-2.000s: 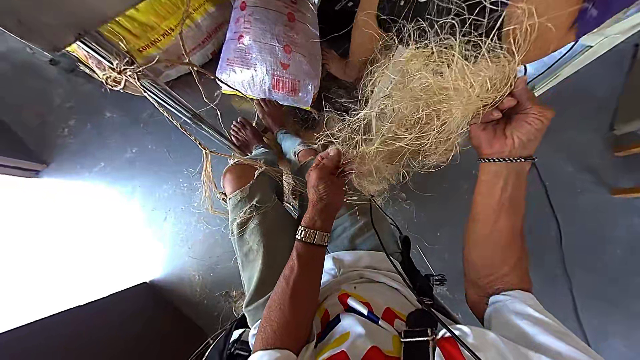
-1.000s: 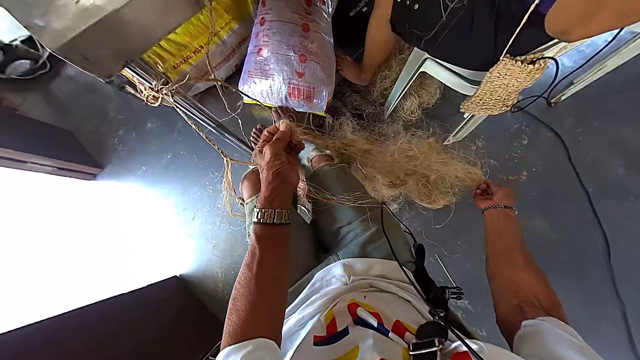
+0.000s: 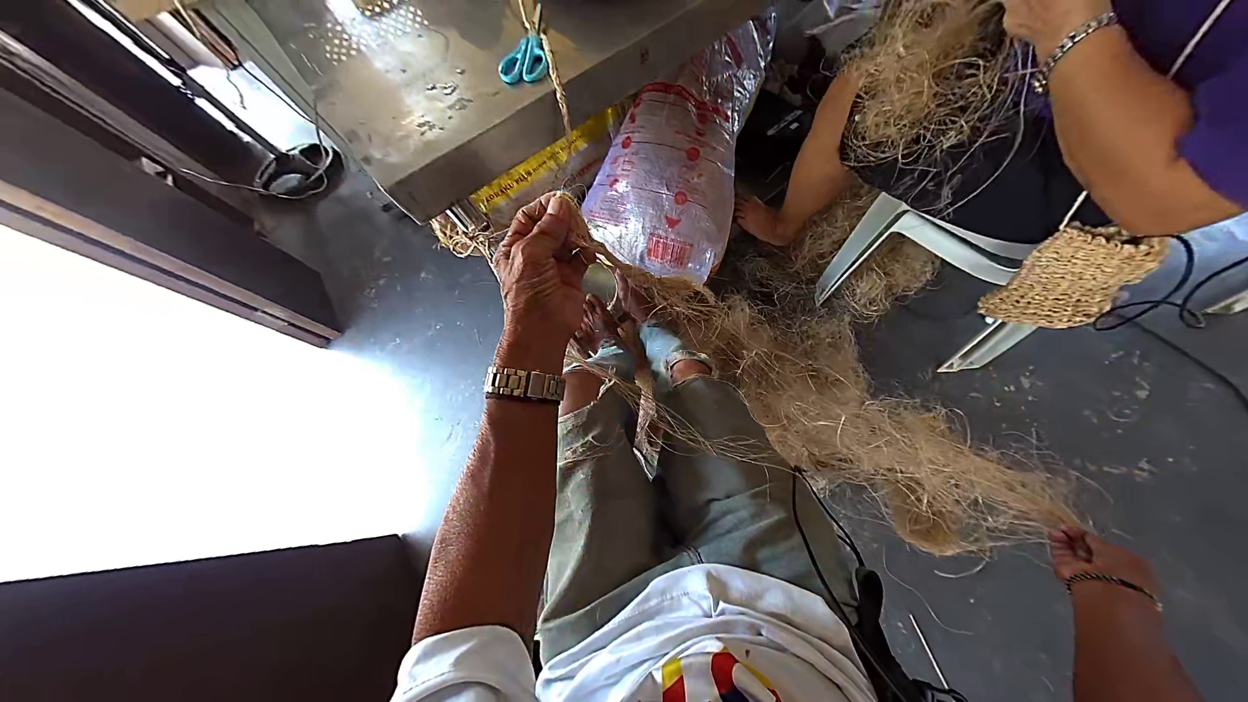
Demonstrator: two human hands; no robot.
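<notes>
A long, loose bundle of tan plant fibre (image 3: 858,419) stretches diagonally across my lap. My left hand (image 3: 546,258), wearing a metal watch, pinches the thin end of it between thumb and fingers, below the table edge. The other end, low on the right, is gripped by my right hand (image 3: 1097,561), which wears a braided bracelet. Loose strands hang over my trousers. A twisted fibre cord (image 3: 558,83) runs down over the table edge toward my left hand; whether it joins the held fibre I cannot tell.
Blue-handled scissors (image 3: 525,60) lie on a metal-topped table (image 3: 409,127). A filled plastic sack (image 3: 668,185) stands below. At the upper right, a person holds another fibre tangle (image 3: 926,88) by a white plastic chair (image 3: 907,229) and a woven fibre piece (image 3: 1072,278). Dark cables cross the floor.
The fibre, a bunched tangle two seconds ago, is now drawn out long between my hands. My right hand has moved down and outward. The view has shifted, bringing the scissors into sight.
</notes>
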